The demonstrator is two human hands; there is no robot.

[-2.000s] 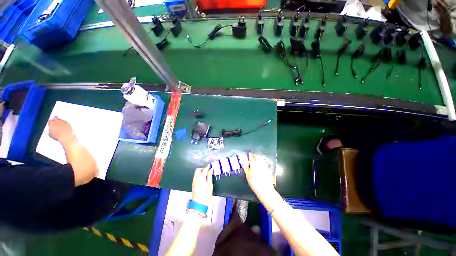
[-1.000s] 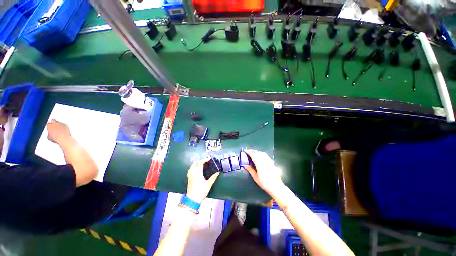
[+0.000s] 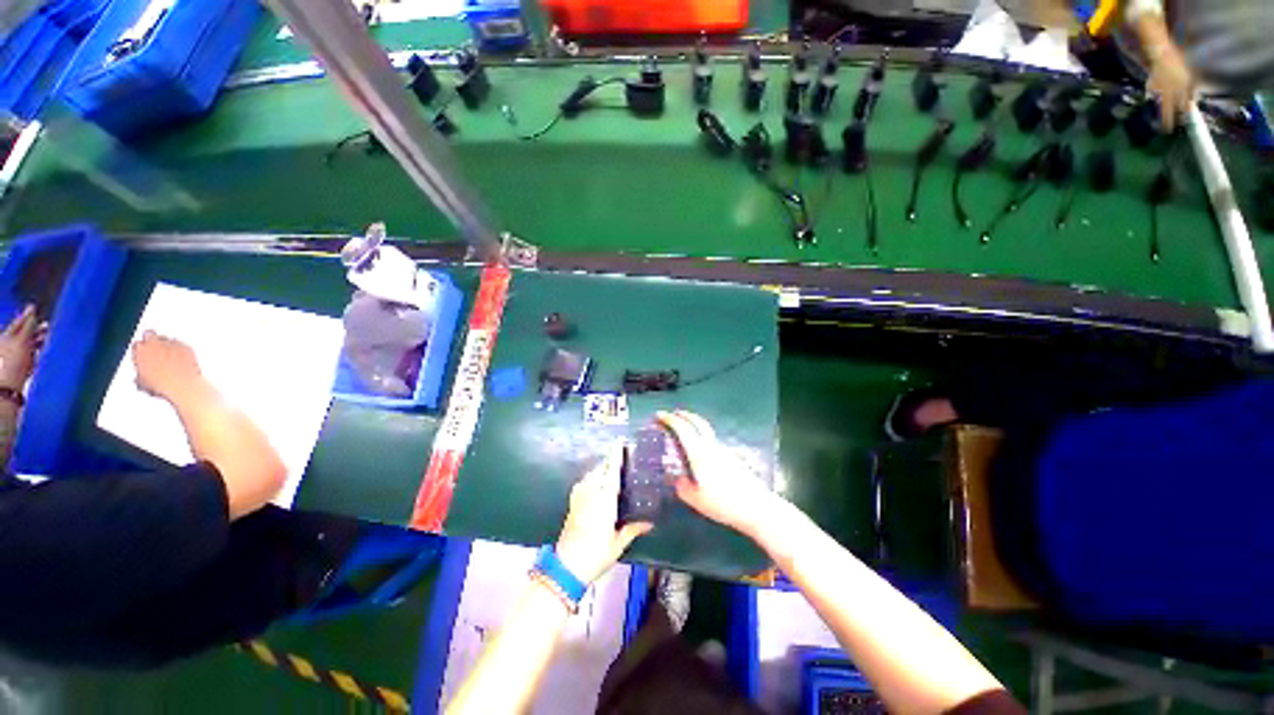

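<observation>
A row of small dark blocks (image 3: 647, 475), which look like adapter housings, stands between my hands low over the green bench. My left hand (image 3: 598, 520) holds the row at its left side. My right hand (image 3: 699, 468) holds its right side. A black power adapter (image 3: 565, 374) lies behind them, with a bundled black cord (image 3: 653, 380) to its right. A small label (image 3: 605, 408) with dark print lies just in front of the adapter. The exact number of held blocks is blurred.
A red-and-white strip (image 3: 461, 398) borders the bench area on the left. Beyond it are a blue bin (image 3: 444, 335), a white sheet (image 3: 301, 335) and another person's arm. Adapters with cords line the green conveyor (image 3: 601, 175) behind. A seated person in blue is at right.
The held row showed pale faces two seconds ago; it has been turned and now shows dark faces with small dots. My hands have come closer together. A person's hand has appeared at the conveyor's far right.
</observation>
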